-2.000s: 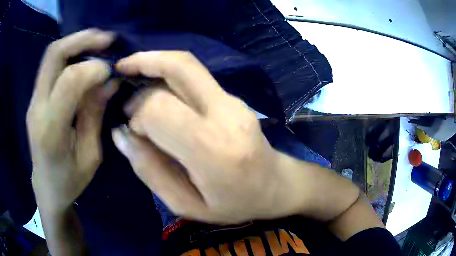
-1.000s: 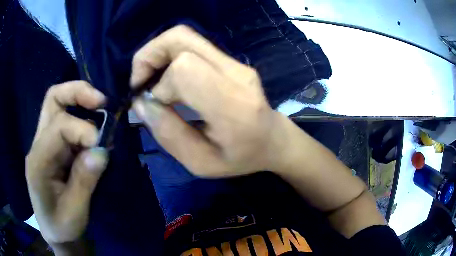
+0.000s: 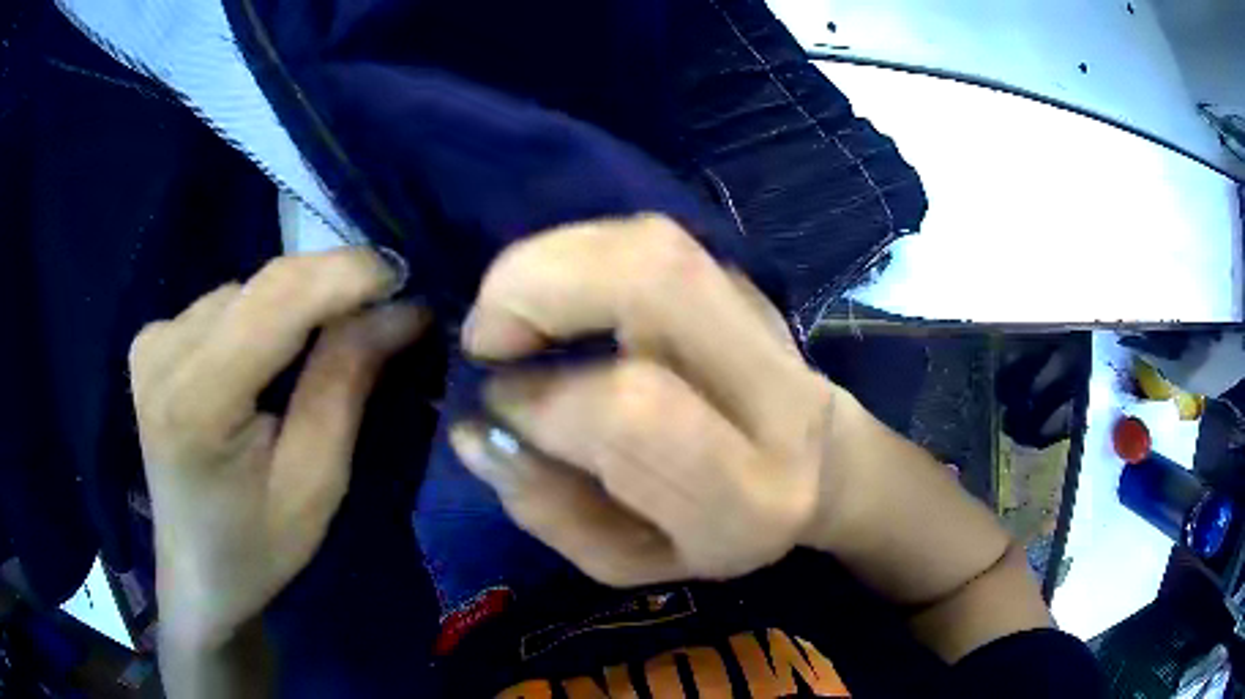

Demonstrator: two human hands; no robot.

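A dark navy denim garment [image 3: 533, 150] hangs across my lap and lies over the table edge at the upper middle, with pale stitch lines and a frayed edge. Pale blue-white striped lining [image 3: 191, 68] shows at the upper left beside a seam with tan stitching. My left hand [image 3: 280, 423] pinches the seam edge between thumb and index finger. My right hand [image 3: 655, 403] is just right of it, blurred, its curled fingers closed on dark cloth. A small silver glint shows at its fingertips; what it is cannot be told.
A white table [image 3: 1051, 205] stands at the upper right, its front edge running to the right. Beyond a dark gap, a second white surface [image 3: 1126, 546] holds a red round thing [image 3: 1131, 438], a yellow item [image 3: 1154, 382] and a dark blue cylinder [image 3: 1174, 498].
My left hand has moved up and right, closing its pinch on the seam. My right hand has moved right and down. More striped lining shows, and the navy cloth has shifted over the table's dark spot.
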